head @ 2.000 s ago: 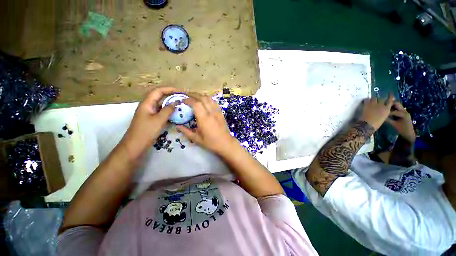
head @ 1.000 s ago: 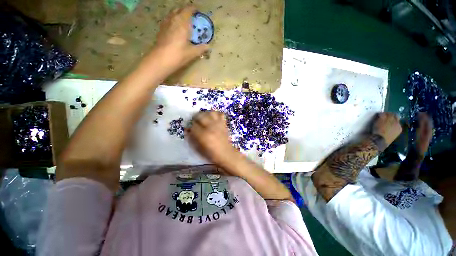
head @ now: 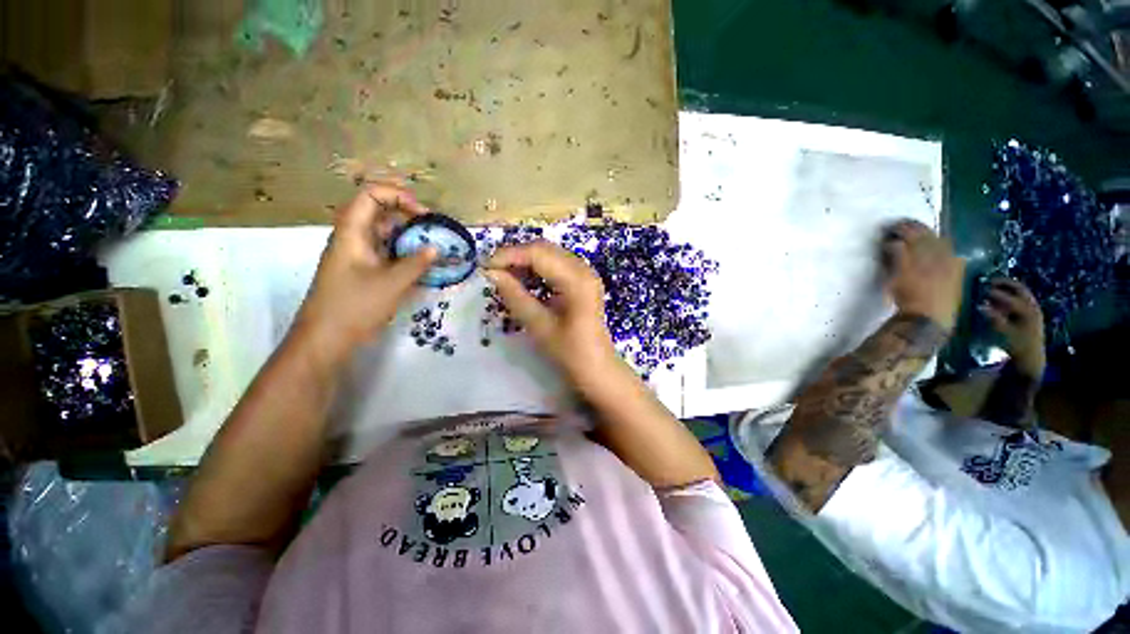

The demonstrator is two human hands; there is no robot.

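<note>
My left hand (head: 372,266) holds a round black-rimmed part (head: 434,249) with a pale blue face over the white work sheet, near the brown board's edge. My right hand (head: 545,291) is beside the part's right side, thumb and finger pinched together. Something tiny may be between its fingertips; it is too small to tell. The pile of purple-black inserts (head: 651,291) lies right of my right hand. A few loose inserts (head: 430,328) lie just below the round part on the white sheet (head: 267,297).
The brown board (head: 434,136) lies beyond the sheet. A cardboard box of dark shiny pieces (head: 155,372) and a dark plastic bag (head: 74,186) are at left, a clear bag (head: 87,545) lower left. A coworker's tattooed arm (head: 855,384) and another parts heap (head: 1053,235) are at right.
My left hand has come back from the brown board to the white sheet with the round part. My right hand has risen from the loose inserts to the part's side.
</note>
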